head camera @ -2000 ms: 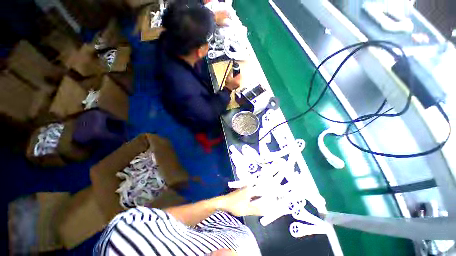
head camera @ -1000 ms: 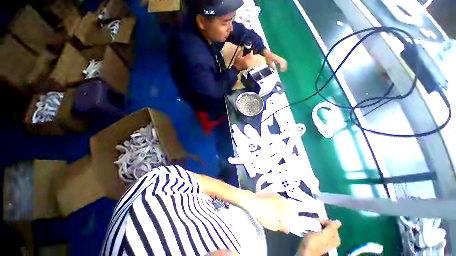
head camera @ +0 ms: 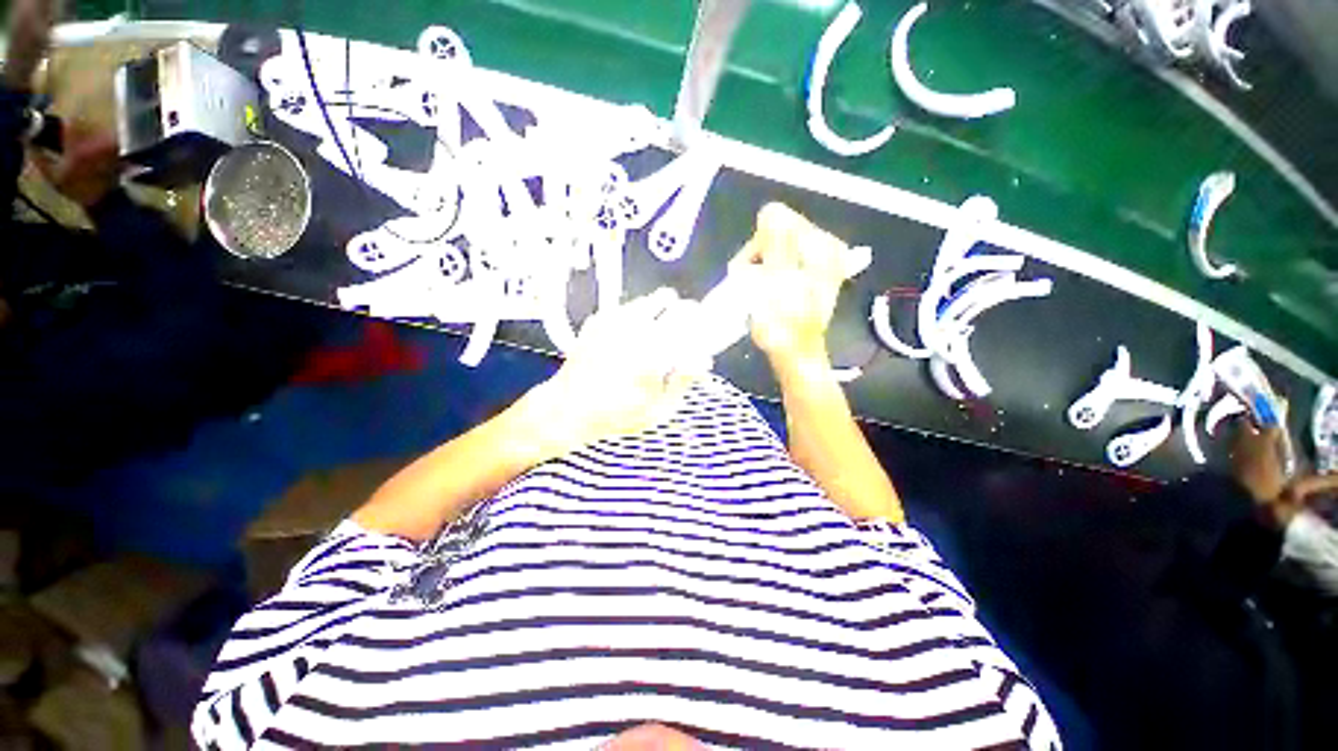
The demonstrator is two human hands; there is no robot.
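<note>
My left hand (head camera: pixel 624 360) and my right hand (head camera: pixel 797 286) are close together over the front edge of the black worktop (head camera: pixel 763 220). Both hold a white curved shell (head camera: pixel 716 320) between them. A white end of a part sticks out past my right hand's fingers. The glare hides the shell's details. A heap of round-ended shells (head camera: pixel 514 206) lies to the left of my hands, some with dark cross patterns on their disc ends. A small pile of part-assembled units (head camera: pixel 969 301) with blue strips lies to the right.
A round screw dish (head camera: pixel 257 201) and a silver-grey box (head camera: pixel 188 100) stand at the left. White curved parts (head camera: pixel 951 100) lie on the green belt (head camera: pixel 1086 162) behind the white rail. Another person's hand (head camera: pixel 1259 455) is at the far right, and a dark-sleeved person is at the left edge.
The view has swung right and down onto the worktop. My left hand has gone from the heap to the shell, and both hands are now together on it.
</note>
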